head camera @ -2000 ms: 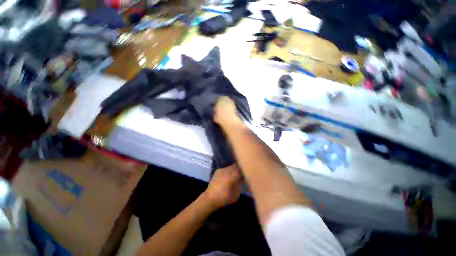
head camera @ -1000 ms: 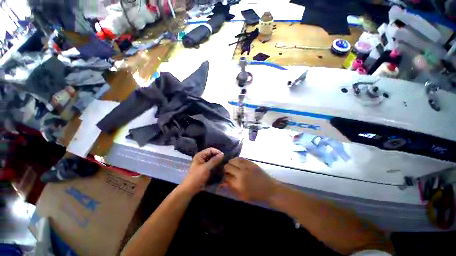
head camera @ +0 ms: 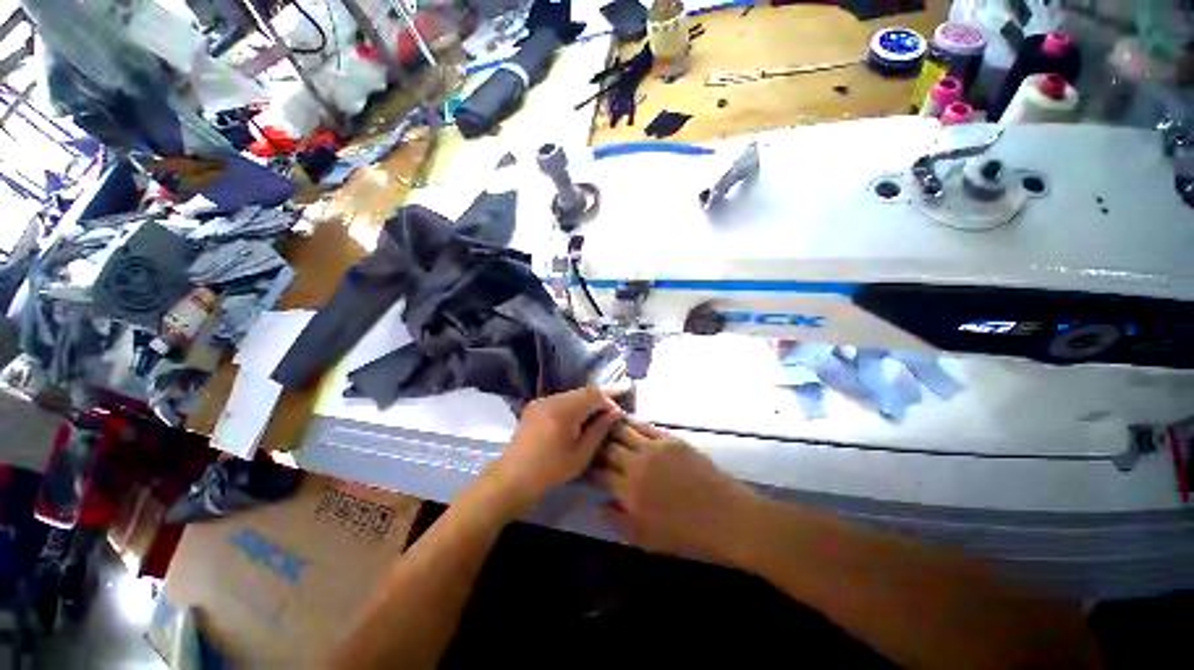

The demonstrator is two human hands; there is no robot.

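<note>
A dark grey garment piece [head camera: 458,314] lies bunched on the white machine table, left of the needle area [head camera: 638,343]. My left hand [head camera: 560,439] is closed on the garment's near right edge, just in front of the needle area. My right hand [head camera: 668,491] is beside it, fingertips touching the left hand's and pinching the same edge. The cloth between the fingertips is mostly hidden. The white sewing machine [head camera: 786,249] with JACK lettering stands behind and to the right of my hands.
Light blue scraps [head camera: 871,377] lie on the bed right of the needle. White paper [head camera: 262,386] and cloth scraps are at left. A cardboard box [head camera: 282,569] stands below the table's left front. Thread cones [head camera: 1041,102] stand behind the machine. A dark roll [head camera: 504,94] lies at the back.
The view has shifted. Both hands have moved from the table's front edge up close to the needle area, still together on the cloth. The garment is bunched rather than stretched toward the front edge.
</note>
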